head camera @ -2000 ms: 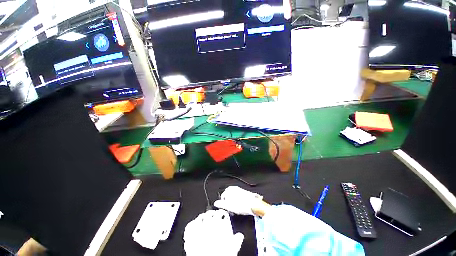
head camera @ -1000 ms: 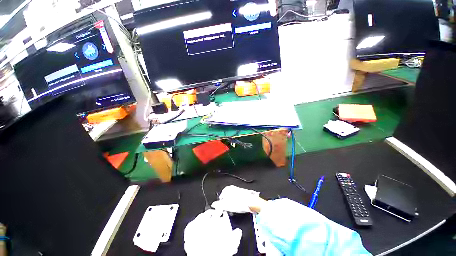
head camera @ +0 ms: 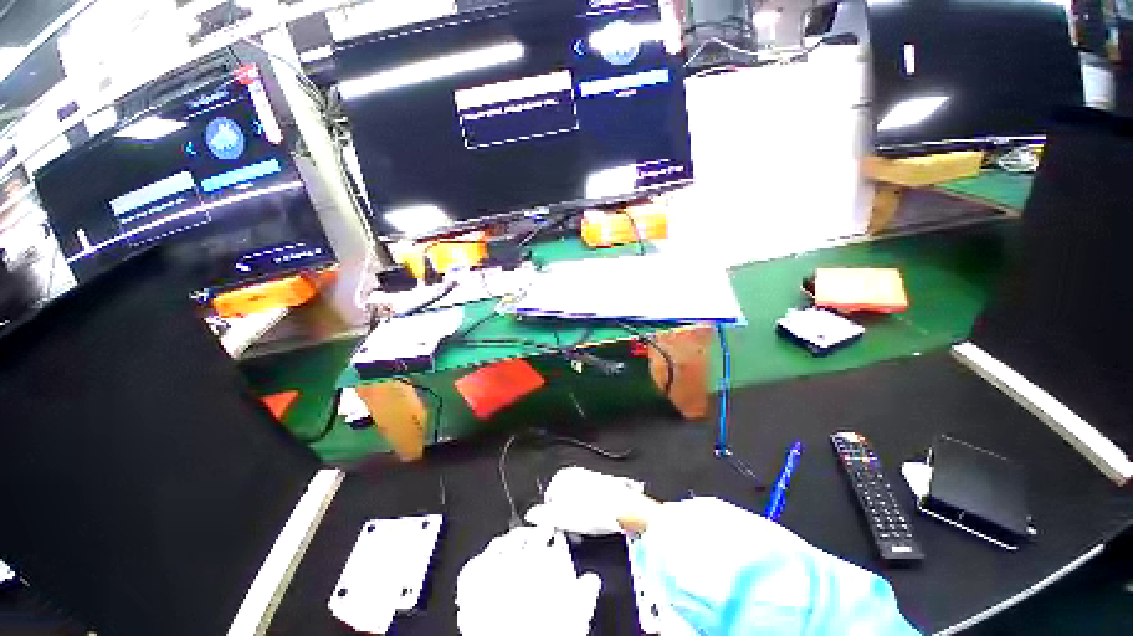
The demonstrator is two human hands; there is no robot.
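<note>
My left hand (head camera: 527, 586), in a white glove, is low at the centre on the black mat. My right hand (head camera: 589, 501), also gloved, is just above it, with a light blue sleeve. A thin black test cable (head camera: 505, 470) runs down to the fingertips; its plug is hidden. A white set-top box (head camera: 642, 590) shows only as a dotted edge beside my right wrist; the hands and sleeve hide the rest. Whether the fingers grip the plug or box cannot be told. Another white set-top box (head camera: 386, 572) lies flat at left.
At right lie a blue pen (head camera: 783, 482), black remote (head camera: 876, 497) and black box (head camera: 978, 490). Behind stands a green shelf (head camera: 565, 333) with papers (head camera: 627, 288) and a white-topped box (head camera: 408, 339). Monitors (head camera: 509, 112) stand beyond. Black partitions (head camera: 137, 460) flank the mat.
The camera view has shifted slightly. The orange and red pads and the small white box on the green surface behind have moved left. Both hands stay nearly in place.
</note>
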